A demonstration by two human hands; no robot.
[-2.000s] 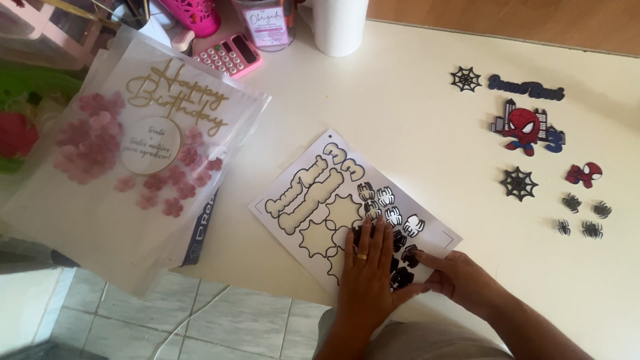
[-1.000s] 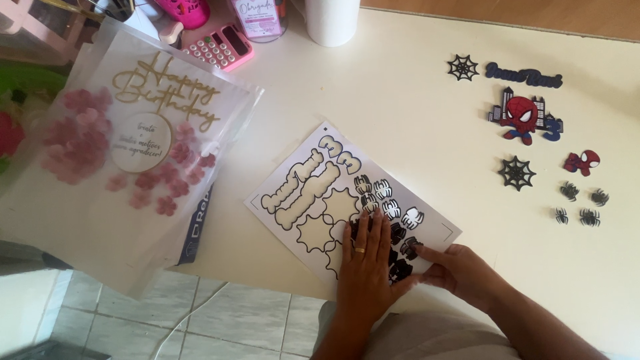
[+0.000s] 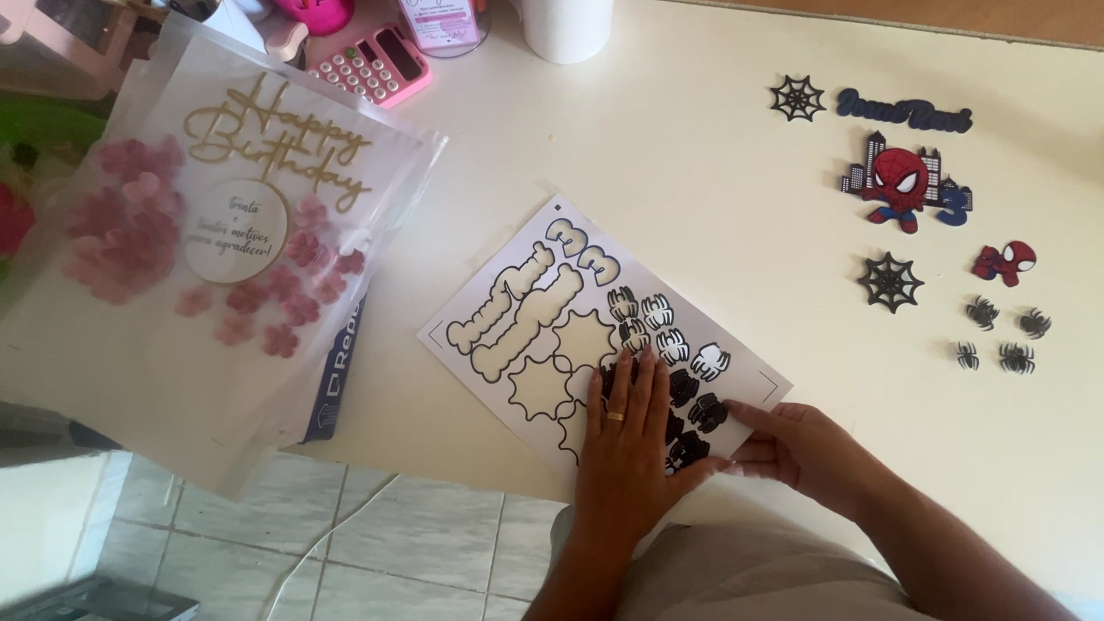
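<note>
A white cut-out sheet [image 3: 526, 414] lies turned at an angle near the table's front edge, with open shapes at its left and black and white spider shapes [image 3: 711, 361] at its right. My left hand [image 3: 630, 431] rests flat on it, fingers slightly apart, a ring on one finger, covering part of the spiders. At the sheet's lower right edge, my right hand [image 3: 793, 448] has its thumb on top beside a black spider shape [image 3: 708, 413] and its other fingers low at the edge, partly hidden. Whether it lifts a piece cannot be told.
To the right lie spider webs [image 3: 891, 282], a dark blue name piece [image 3: 904, 112], Spider-Man figures [image 3: 897, 181] and small spiders [image 3: 1016, 357]. A clear bag with a birthday topper [image 3: 276, 138] lies at the left, near a pink calculator [image 3: 379, 69] and a white cylindrical container [image 3: 567, 30].
</note>
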